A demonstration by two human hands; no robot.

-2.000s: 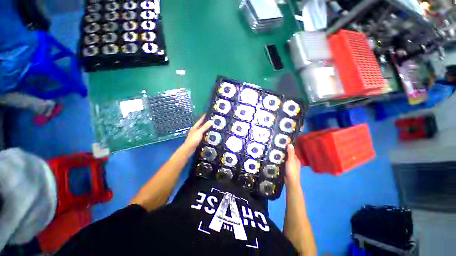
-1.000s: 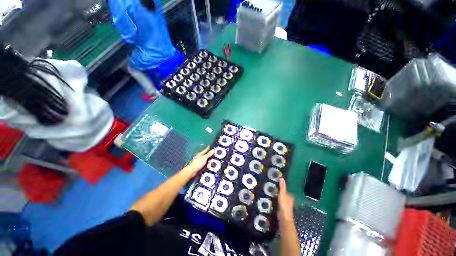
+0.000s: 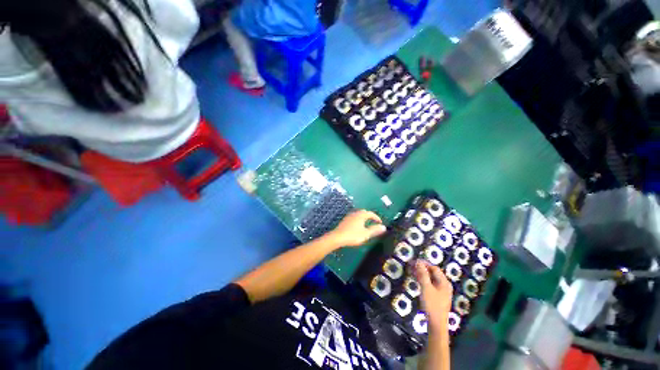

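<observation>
A black blister tray (image 3: 469, 295) of round silver-white modules with dark centres lies at the near edge of the green bench, in front of me. My right hand (image 3: 432, 283) is over the middle of this tray, fingers bent down at a module; whether it holds anything is too small to tell. My left hand (image 3: 362, 228) is at the tray's left edge, beside the small-parts tray (image 3: 326, 214), thumb and fingertips close together; I cannot tell whether a small part is between them. A clear glaring bag or tray (image 3: 293, 181) with a white label lies beyond the small-parts tray.
A second filled black tray (image 3: 383, 114) lies farther up the bench, near red-handled tools (image 3: 425, 69). Whitish boxes (image 3: 530, 235) and a dark phone (image 3: 498, 298) are at right. A seated person (image 3: 108, 79) and red stool (image 3: 199, 160) are left.
The held tray now rests on the bench. Both hands have let go of its sides; my right hand has moved in over the modules and my left towards the small-parts tray. The view has turned.
</observation>
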